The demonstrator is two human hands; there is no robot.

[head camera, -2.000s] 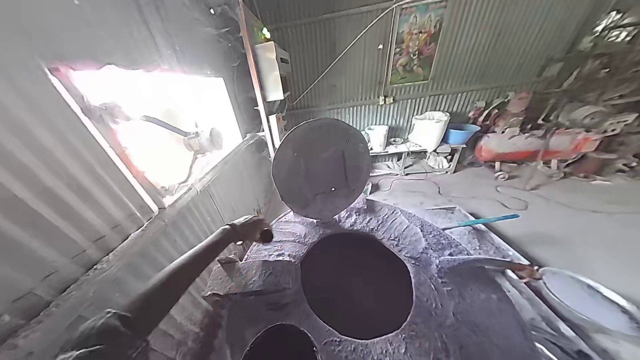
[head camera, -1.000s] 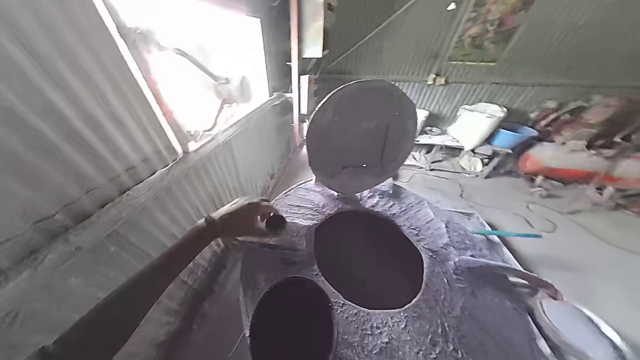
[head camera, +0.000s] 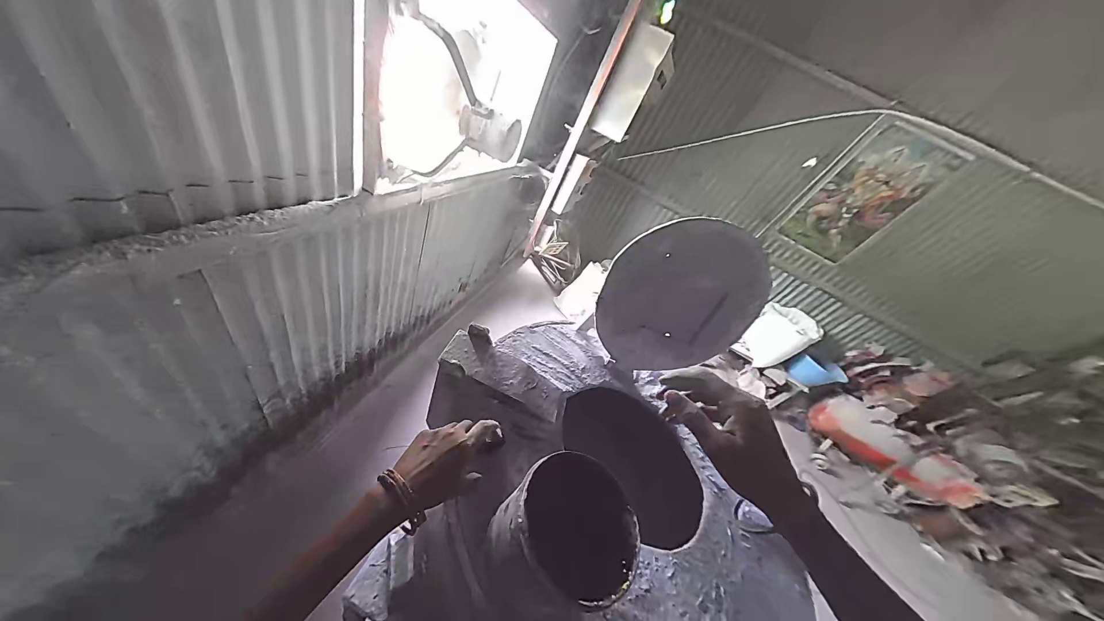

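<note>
A large drum-like machine body (head camera: 543, 362), coated in grey powder, has a wide dark round opening (head camera: 638, 466) in its top. Beside the opening rises a short round pipe-like spout (head camera: 509, 535) with a dark mouth. Behind them a round metal lid (head camera: 681, 293) stands tilted up. My left hand (head camera: 444, 461), with bracelets at the wrist, is curled around a dark round-ended handle (head camera: 490, 435) left of the spout; its shaft is hidden. My right hand (head camera: 724, 423) is at the far right rim of the opening, just below the lid, fingers apart, with nothing visible held.
A corrugated metal wall (head camera: 302, 319) with a bright window opening (head camera: 431, 95) runs along the left. At the right back are white sacks (head camera: 780, 335), a blue tub (head camera: 815, 371), a red tank (head camera: 862, 431) and cluttered machine parts. A poster (head camera: 871, 194) hangs on the back wall.
My right hand has moved left to the opening's rim; earlier it was at a round metal pan at the right, which is no longer plainly seen. The view has tilted and moved closer.
</note>
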